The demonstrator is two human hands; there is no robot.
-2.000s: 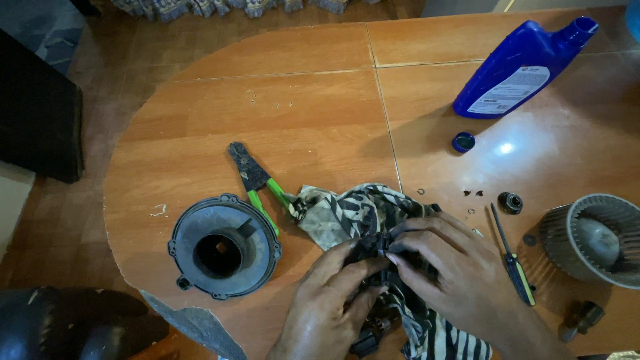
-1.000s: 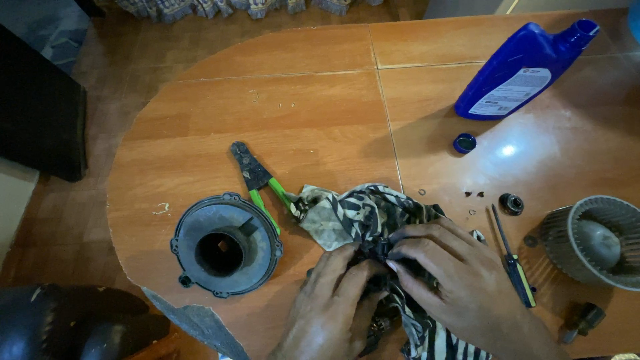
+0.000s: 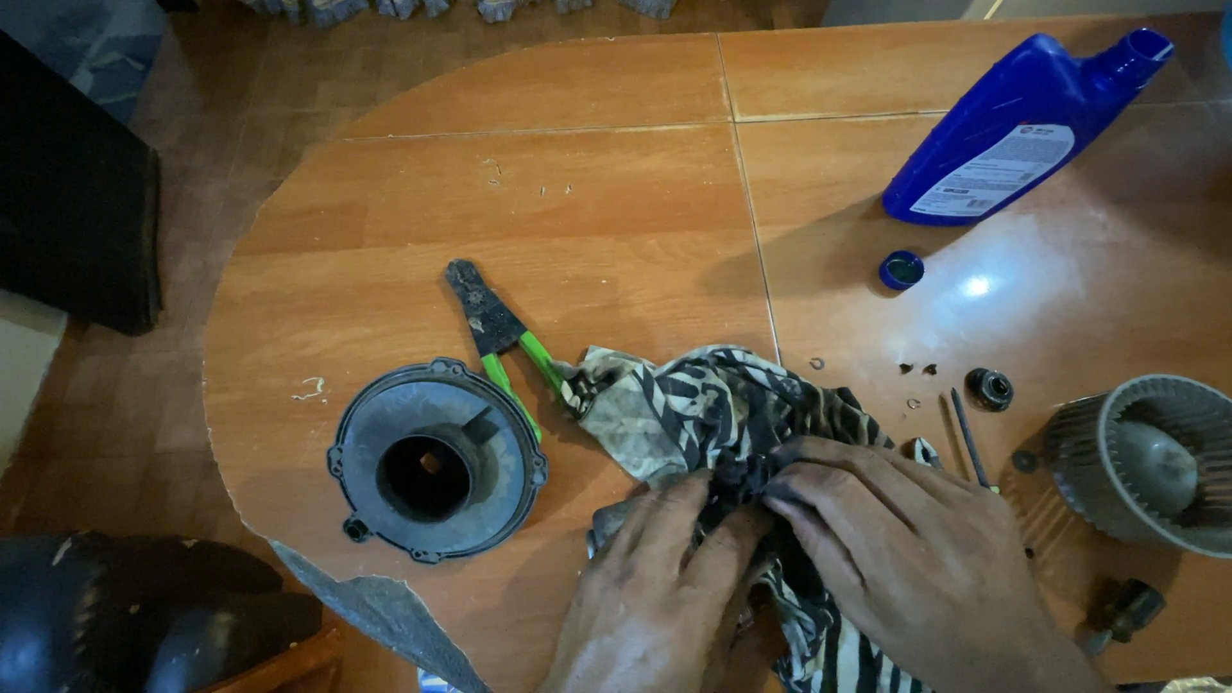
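A black-and-white patterned cloth (image 3: 717, 399) lies bunched on the wooden table, stained dark in places. My left hand (image 3: 664, 577) and my right hand (image 3: 895, 549) meet over it, both gripping its dark folds; whether a small part sits inside the folds is hidden by the fingers. Left of the cloth lies a round black plastic housing (image 3: 496, 491) with a central tube. Wire strippers (image 3: 489, 313) with green handles rest between the two, one handle touching the cloth. Right of my right hand are a screwdriver (image 3: 967, 438), partly covered, and a grey blower wheel (image 3: 1078, 462).
At the back right stands a blue plastic bottle (image 3: 991, 125), uncapped, with a blue cap (image 3: 902, 270) before it. A black round part (image 3: 989, 389), small rings and bits lie nearby. A dark fitting (image 3: 1126, 611) is at lower right. The table's covering is torn at the left edge (image 3: 385, 611).
My right hand has shifted slightly to the right and covers more of the screwdriver's handle. Both hands stay on the cloth.
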